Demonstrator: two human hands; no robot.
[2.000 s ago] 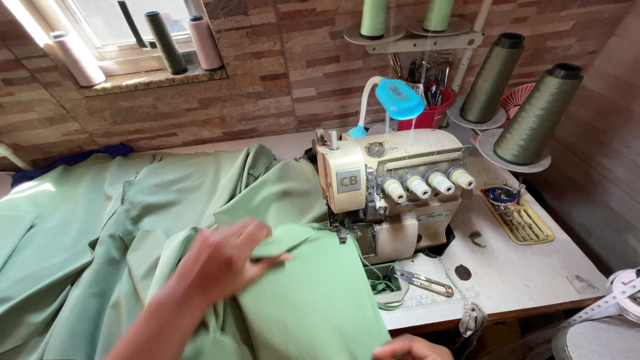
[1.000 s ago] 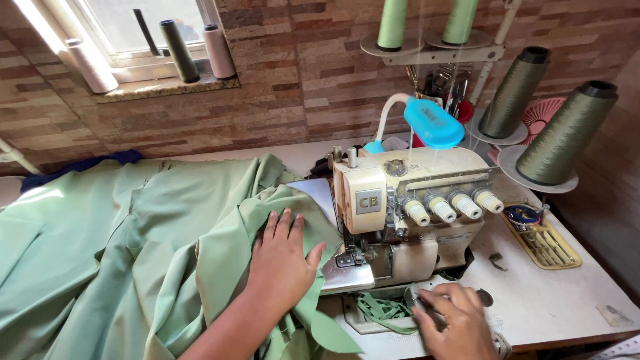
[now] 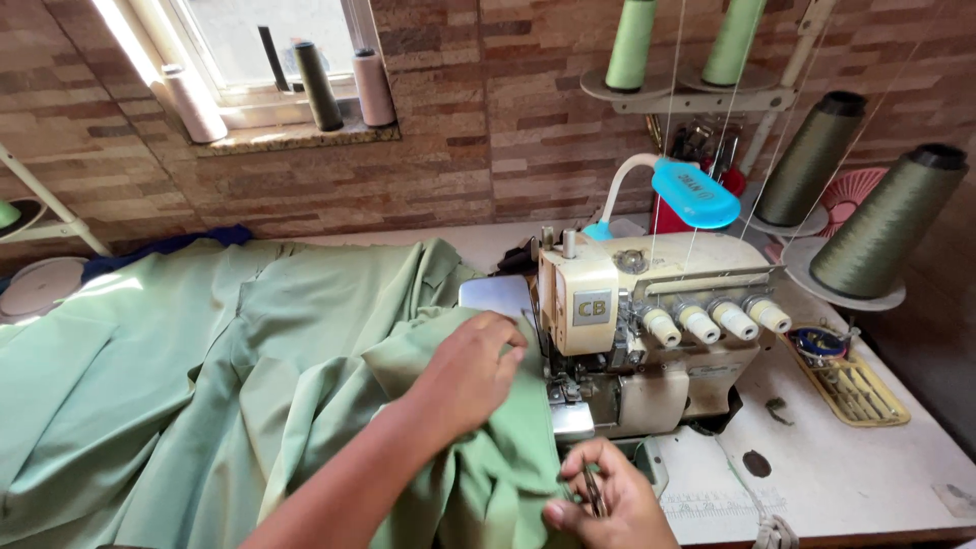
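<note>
Light green fabric (image 3: 305,381) spreads in folds over the left of the table and up to the white overlock sewing machine (image 3: 663,305). My left hand (image 3: 473,366) is on the fabric just left of the needle area, its fingers curled on the cloth near the edge. The presser foot area (image 3: 568,396) shows beside that edge. Below the machine front, my right hand (image 3: 610,496) holds small metal thread snips (image 3: 593,492) close to the fabric's lower right edge; the fingers partly hide them.
Olive thread cones (image 3: 888,221) and light green cones (image 3: 629,46) stand behind the machine. A blue lamp (image 3: 695,192) hangs over it. A yellow tray (image 3: 854,381) of small parts lies at right. More cones (image 3: 318,85) stand on the window sill.
The snips, on the table two seconds ago, are now in my right hand, which has moved left to the fabric edge. My left hand has shifted from lying flat to curled fingers nearer the needle area.
</note>
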